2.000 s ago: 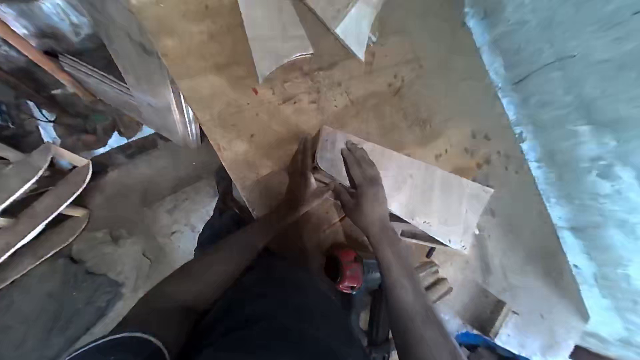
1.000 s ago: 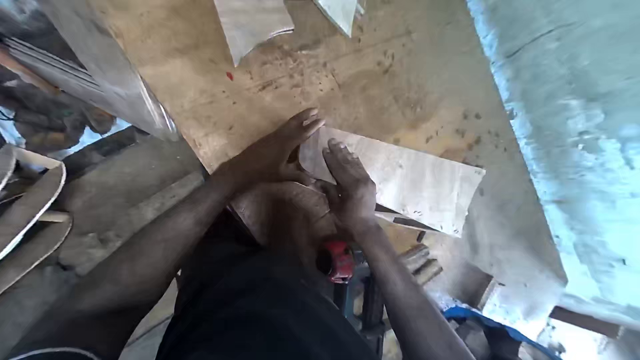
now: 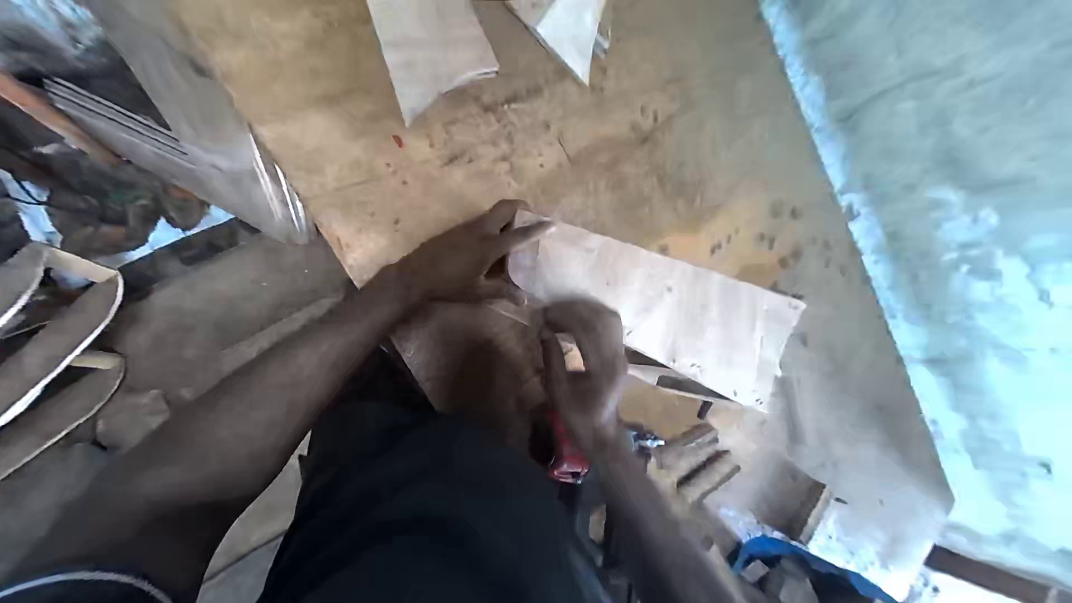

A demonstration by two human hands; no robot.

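Observation:
A thin pale plywood panel (image 3: 670, 310) lies on top of a wooden piece on the plywood worktop (image 3: 603, 159), slanting from centre to right. My left hand (image 3: 477, 251) grips the left end of the panel, its thumb over the top face. Beside the panel's lower edge, my right hand (image 3: 586, 352) is curled with thumb and fingertips close together; whether something small is between them cannot be told. Under my right wrist shows a red and black power tool (image 3: 569, 456), partly hidden.
Cut pale panels (image 3: 435, 50) lie at the worktop's far side. Small wood blocks (image 3: 699, 461) and a blue container with scraps (image 3: 796, 574) are at the lower right. Curved wooden frames (image 3: 59, 343) stand at left, and a rough wall (image 3: 946, 209) borders the right.
My right hand has come off the panel's top face to its near edge and curled. My left hand has gone from beside the panel's end to gripping it, thumb on top.

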